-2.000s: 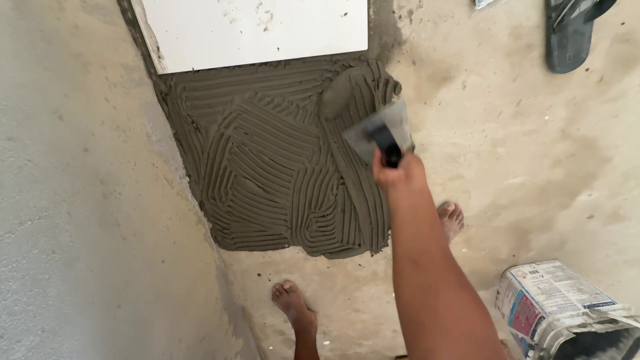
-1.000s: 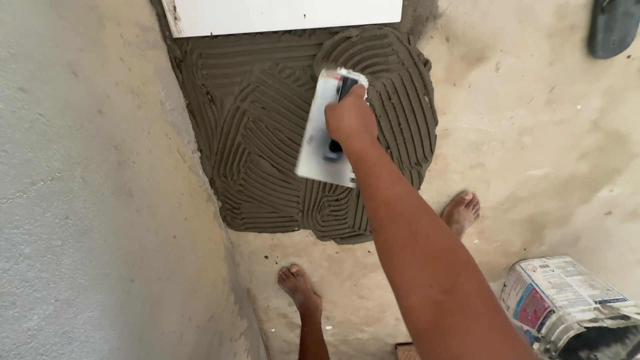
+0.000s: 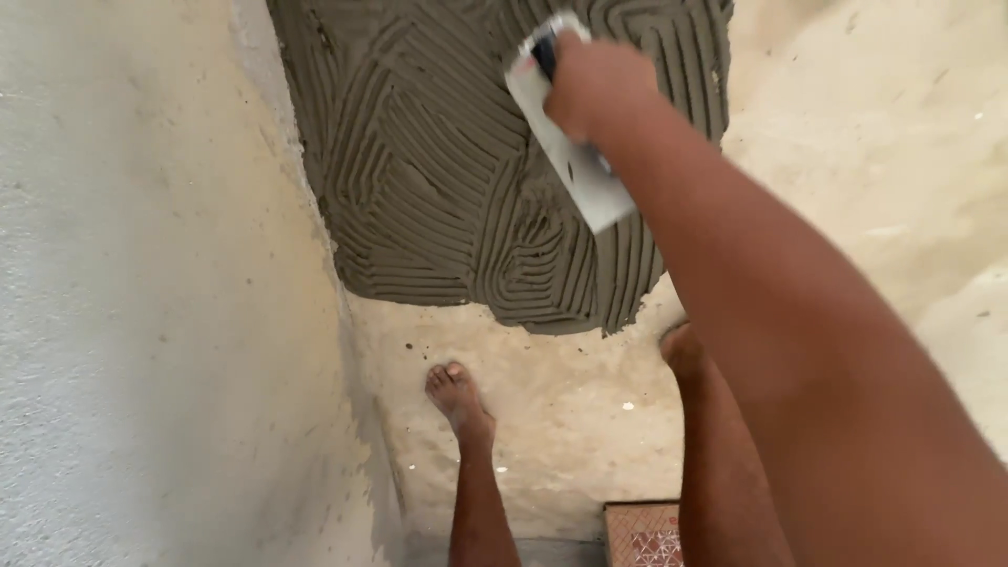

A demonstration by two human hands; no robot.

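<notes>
My right hand [image 3: 602, 87] is closed around the dark handle of a metal notched trowel [image 3: 579, 169]. The trowel's flat blade lies slantwise over a bed of grey tile adhesive [image 3: 441, 157], whose surface is combed into curved ridges. Whether the blade touches the adhesive or hovers just above it cannot be told. The hand and blade are slightly blurred. My left hand is not in view.
A rough plastered wall [image 3: 157, 299] runs along the left. My bare left foot [image 3: 454, 387] stands on the concrete floor [image 3: 567, 441] below the adhesive; my other foot [image 3: 681, 346] is partly behind my arm. A printed cardboard box [image 3: 642, 535] lies at the bottom edge.
The trowel has turned from its slant two seconds ago and moved from the right part of the adhesive toward its middle. The view has shifted; white tile, sandal and bucket are out of frame.
</notes>
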